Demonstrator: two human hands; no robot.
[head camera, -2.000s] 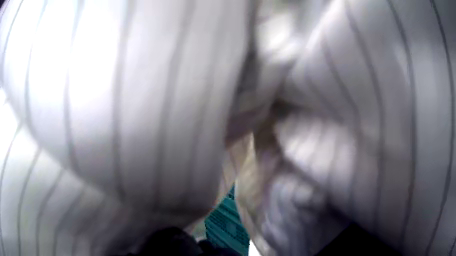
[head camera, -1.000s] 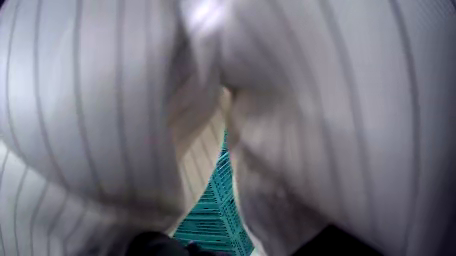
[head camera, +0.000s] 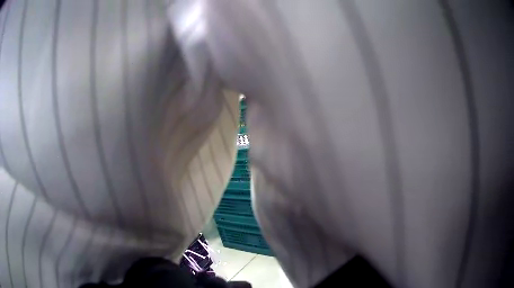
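Observation:
Striped cloth (head camera: 383, 124), white with thin grey lines, covers most of the view. Through a narrow gap in it a teal plastic crate (head camera: 239, 216) with slatted sides shows, standing on the floor. Dark shapes lie at the bottom edge, left of centre and right of centre; I cannot tell whether they are hands, sleeves or something else. Neither my left hand nor my right hand can be made out.
A pale tiled floor (head camera: 242, 267) shows below the crate. A dark thing with thin pinkish-white strands (head camera: 197, 256) lies at the lower left of the gap. A small white patch with dark marks (head camera: 243, 140) shows higher in the gap.
The gap in the cloth has shifted left. The crate now shows farther up the gap with its lower edge visible, and the floor and the dark thing with pale strands have come into view.

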